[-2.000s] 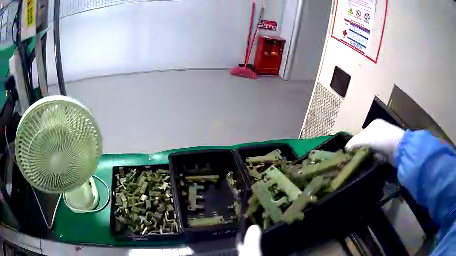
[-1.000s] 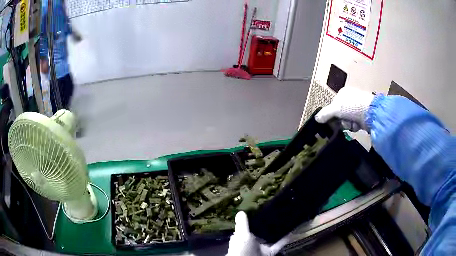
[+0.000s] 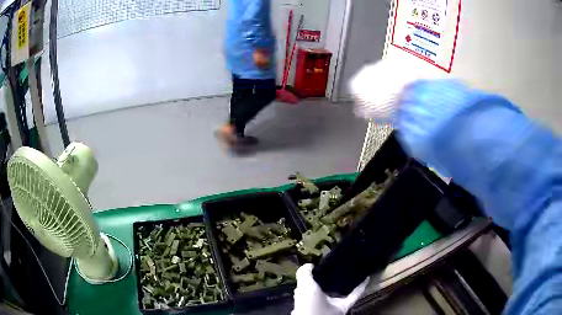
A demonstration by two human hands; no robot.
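Note:
A black parts bin (image 3: 385,224) is tipped steeply to the left, with olive fixture pieces (image 3: 354,206) at its low side, over another black bin (image 3: 293,200). My left hand (image 3: 317,295), in a white glove, holds the tipped bin's near lower corner. My right hand (image 3: 379,92), in a white glove, is blurred above the bin's raised end, apart from it; its fingers are too blurred to read. A middle black bin (image 3: 256,297) holds olive pieces. The left black bin (image 3: 180,307) is full of small olive pieces.
A pale green fan (image 3: 55,200) stands on the green mat (image 3: 111,295) at the left. A person in blue (image 3: 249,55) walks on the grey floor beyond. A cream machine (image 3: 480,55) is at the right. A metal edge (image 3: 419,261) and dark rails lie at the near right.
The bin tipped left and its pieces spilled into the middle bin, which is fuller. My right hand has let go of the bin's end and risen left. The person crossed rightward.

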